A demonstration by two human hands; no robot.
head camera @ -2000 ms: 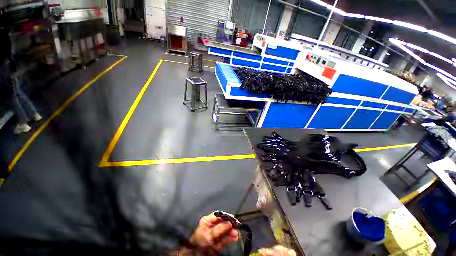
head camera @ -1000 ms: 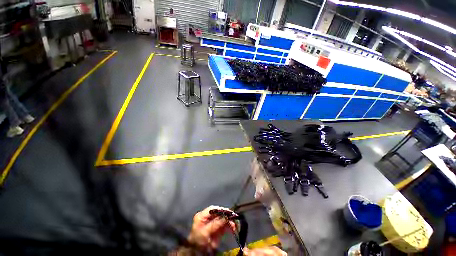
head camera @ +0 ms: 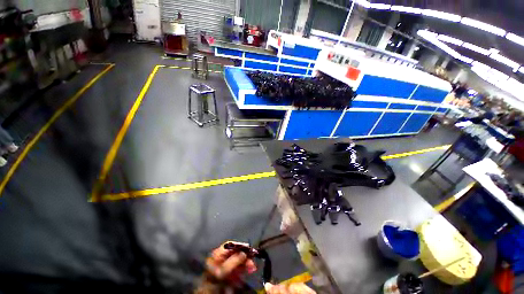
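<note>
My left hand (head camera: pixel 228 265) is low in the middle of the view, its fingers closed on one end of a black strap (head camera: pixel 266 265). The strap curves down toward my right hand (head camera: pixel 289 288), which is cut off by the bottom edge; its fingertips meet the strap's lower part, and its grip is too hidden to tell. A glossy black strap pile (head camera: pixel 333 169) lies on the dark table (head camera: pixel 368 241). A small pot (head camera: pixel 404 283), dark inside, stands at the near table edge. A pale stick (head camera: pixel 442 267) reaches from it across the yellow block (head camera: pixel 451 252).
A round bowl with blue inside (head camera: pixel 399 241) is beside the yellow block. A blue-and-white machine (head camera: pixel 368 115) bearing heaped black straps (head camera: pixel 301 90) stands behind the table. A metal stool (head camera: pixel 202 103) is on the floor. A person's feet (head camera: pixel 7 150) show at the far left.
The view has shifted, so the table and machine sit further left. The pot and the stick have come into view at the bottom. My left hand still holds the strap.
</note>
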